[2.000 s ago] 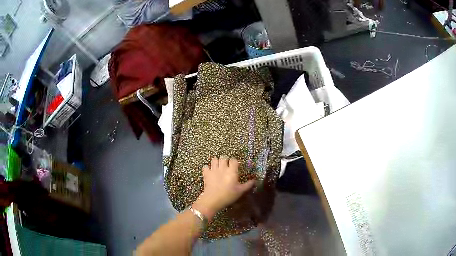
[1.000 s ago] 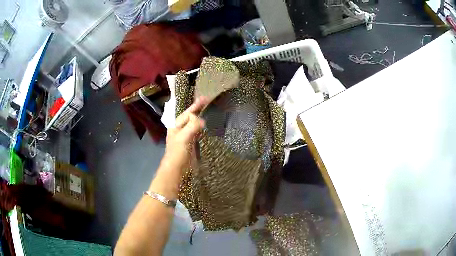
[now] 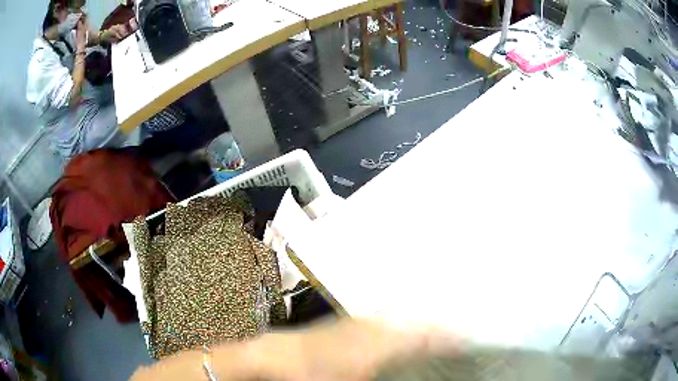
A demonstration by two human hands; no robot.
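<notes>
My left hand (image 3: pixel 394 344) reaches in from the lower left along the bottom edge, badly blurred, with a bracelet at the wrist. It holds a blurred olive-brown garment panel (image 3: pixel 513 366) over the near edge of the white table (image 3: pixel 483 223); the fingertips cannot be made out. More small-print cloth (image 3: pixel 208 279) lies in the white plastic crate (image 3: pixel 301 167) left of the table. My right hand is not in view.
A maroon cloth pile (image 3: pixel 104 197) lies left of the crate. A blue bin (image 3: pixel 225 156) stands behind it. A person (image 3: pixel 63 82) sits at another table (image 3: pixel 245 33), upper left. Sewing machine parts (image 3: pixel 624 45) stand at the right, with a pink tray (image 3: pixel 535 59) nearby.
The view has swung right, towards the table. My left hand first rested on the printed cloth, then lifted a piece, and has now carried it right, away from the crate.
</notes>
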